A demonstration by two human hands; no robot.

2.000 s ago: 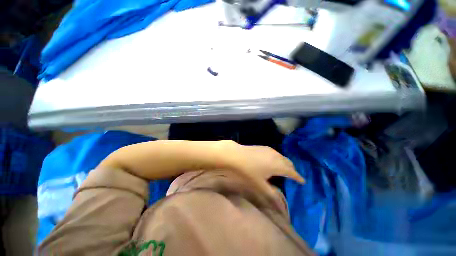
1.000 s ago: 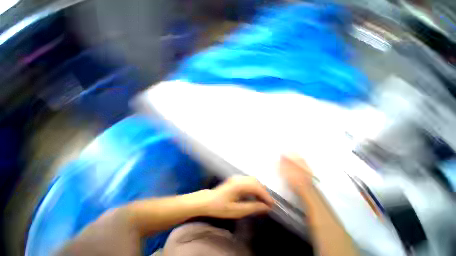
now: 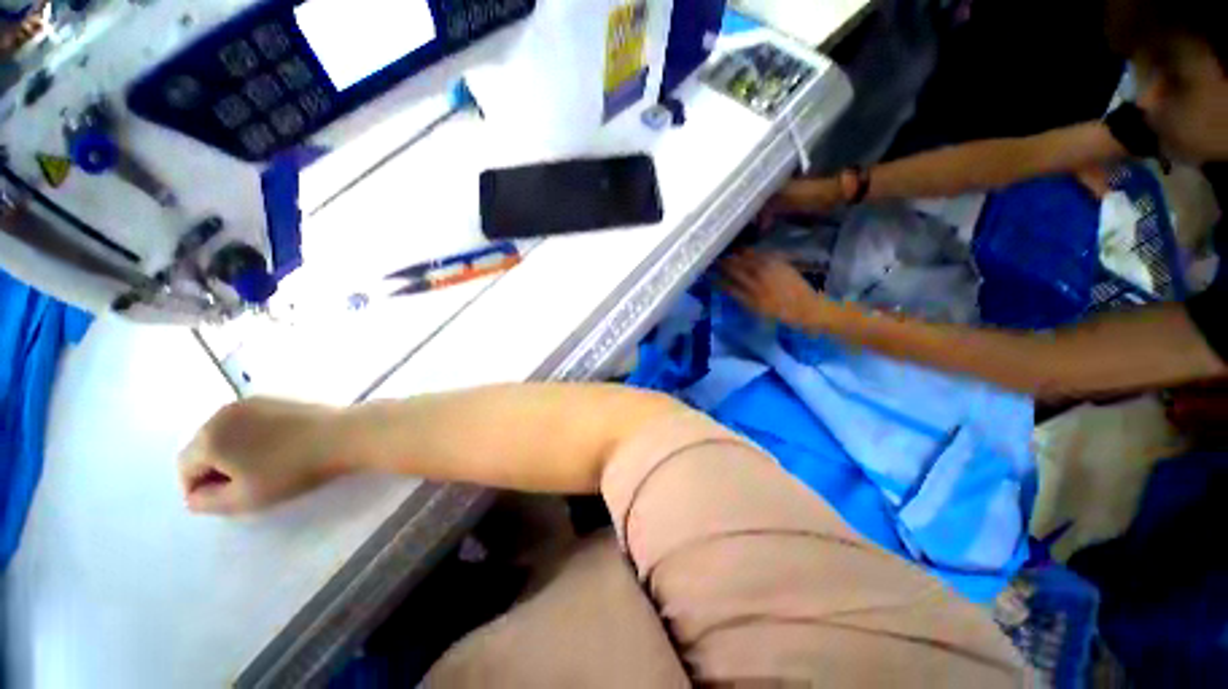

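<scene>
My right hand (image 3: 263, 455) rests on or just above the white table (image 3: 121, 538), left of centre, with its fingers curled into a loose fist. No cloth shows in it. My left hand is out of the picture. The white sewing machine's dark keypad with a bright screen (image 3: 364, 41) is at the upper left. The thread snips (image 3: 455, 268), with orange and dark blue handles, lie beyond my forearm, beside a black smartphone (image 3: 572, 195). Bright blue cloth (image 3: 27, 390) lies at the far left edge.
At the right, another person's arms (image 3: 929, 343) reach in, hands at a pile of pale and bright blue cloth (image 3: 875, 444) beside the table edge. A blue lattice-sided crate (image 3: 1142, 229) stands beyond. The ruler strip (image 3: 613, 323) runs along the table's front edge.
The view has swung right, bringing the machine keypad and another person into sight. My left hand has left the picture. My right hand now shows in a loose fist over the table.
</scene>
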